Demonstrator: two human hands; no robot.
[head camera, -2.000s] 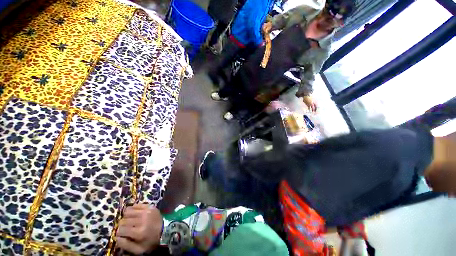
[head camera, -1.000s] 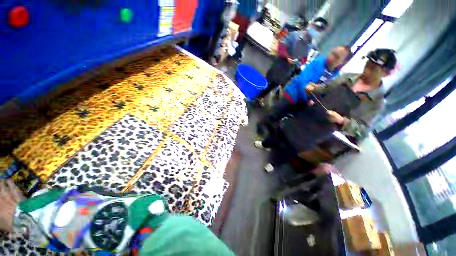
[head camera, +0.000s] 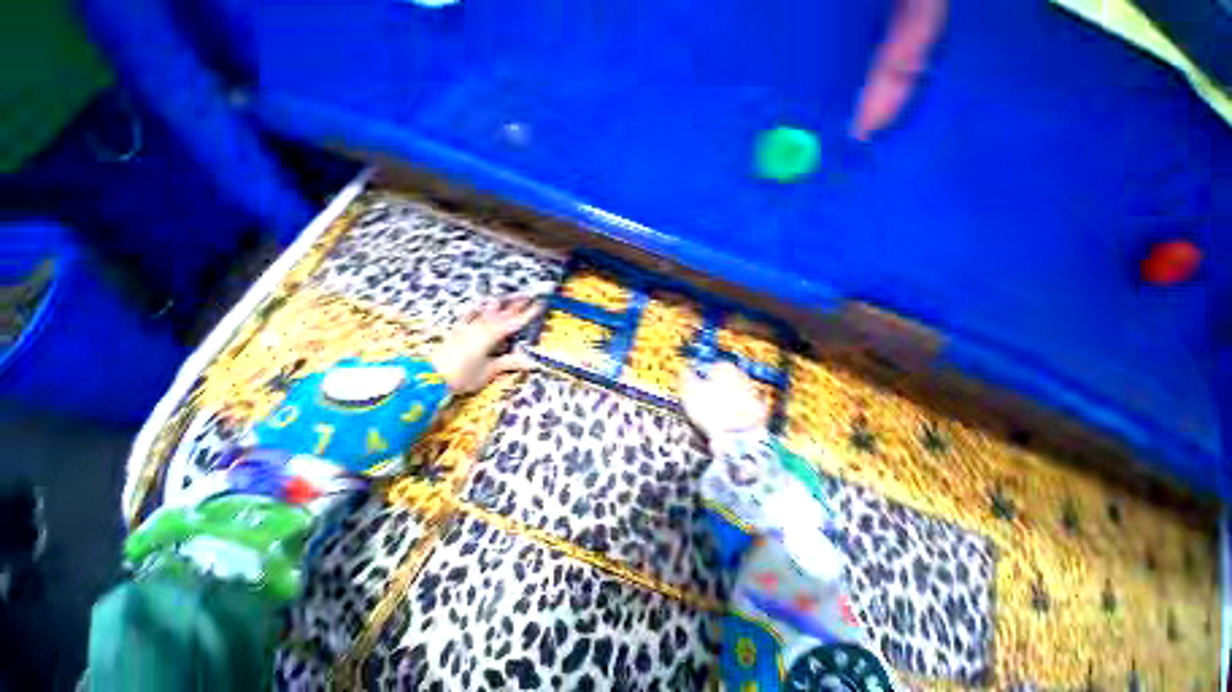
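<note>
The cutting die (head camera: 628, 331), an open dark and blue frame with crossbars, lies on the orange leopard-print sheet (head camera: 865, 406) close below the press head. My left hand (head camera: 489, 348) is at its left end, fingers spread against the frame's corner. My right hand (head camera: 726, 396) grips the frame on its right part, near a crossbar; its fingertips are blurred. Orange print shows through the die's openings. Black-and-white leopard rectangles (head camera: 581, 460) lie in front of the die and to both sides, with thin orange strips between some of them.
The blue press head (head camera: 649, 149) spans the top, with a green spot (head camera: 788, 154) and a red spot (head camera: 1171, 261). A pale board edge (head camera: 216, 338) runs down the left of the bed. A round blue bin (head camera: 34, 291) is partly visible at the far left.
The view has swung from the workshop aisle and coworkers to the press. Both my hands are now in view at the die, which showed only partly at the lower left a second ago.
</note>
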